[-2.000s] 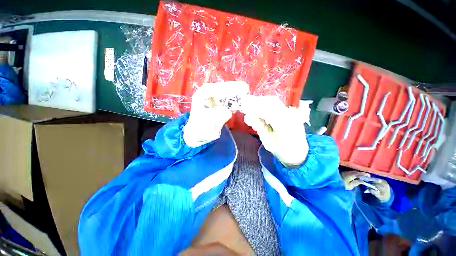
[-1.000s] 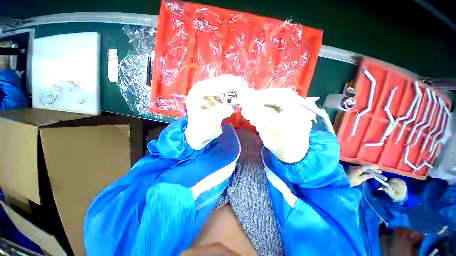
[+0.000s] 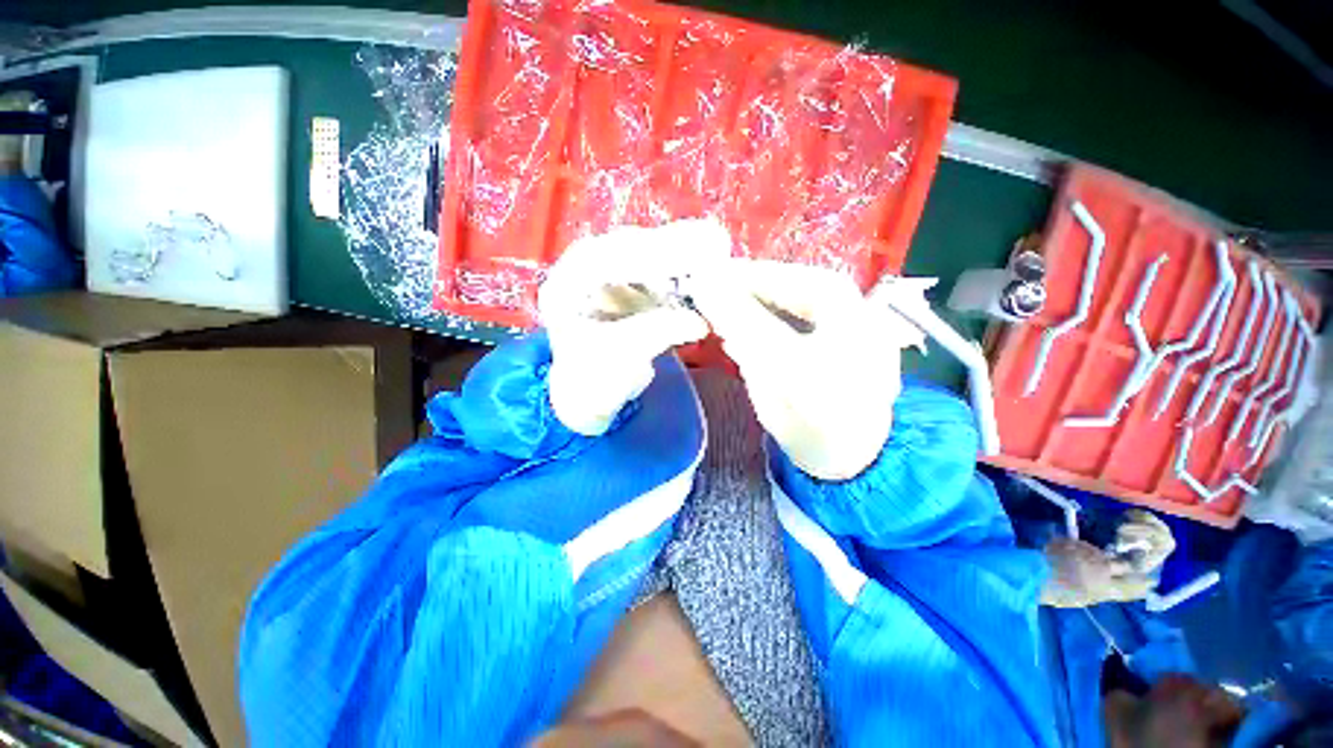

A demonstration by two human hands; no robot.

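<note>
My left hand (image 3: 617, 325), in a white glove, is in front of the near edge of the red divided tray (image 3: 455, 190). My right hand (image 3: 813, 358), also gloved, meets it at the fingertips. Both hands pinch a small metallic end fitting (image 3: 684, 289) between them, mostly hidden by the fingers. A white bent arm tube (image 3: 958, 348) sticks out beyond my right hand and slopes down to my sleeve; whether the hand holds it is hidden. White crumpled material (image 3: 909, 292) shows at its upper end. Crinkled clear film (image 3: 643, 161) fills the tray.
A second red tray (image 3: 1075, 456) at the right holds several bent tubes. A small round silvery item (image 3: 1026, 300) lies beside it. At left are clear film (image 3: 388, 219), a pale strip (image 3: 325, 168), a white foam pad (image 3: 187, 161) and open cartons (image 3: 249, 482). Another person's gloved hands (image 3: 1111, 563) are lower right.
The bent tube beyond my right hand now shows far more of its length, angled down to the sleeve. My hands stay together at the fitting. The other person's hands have shifted.
</note>
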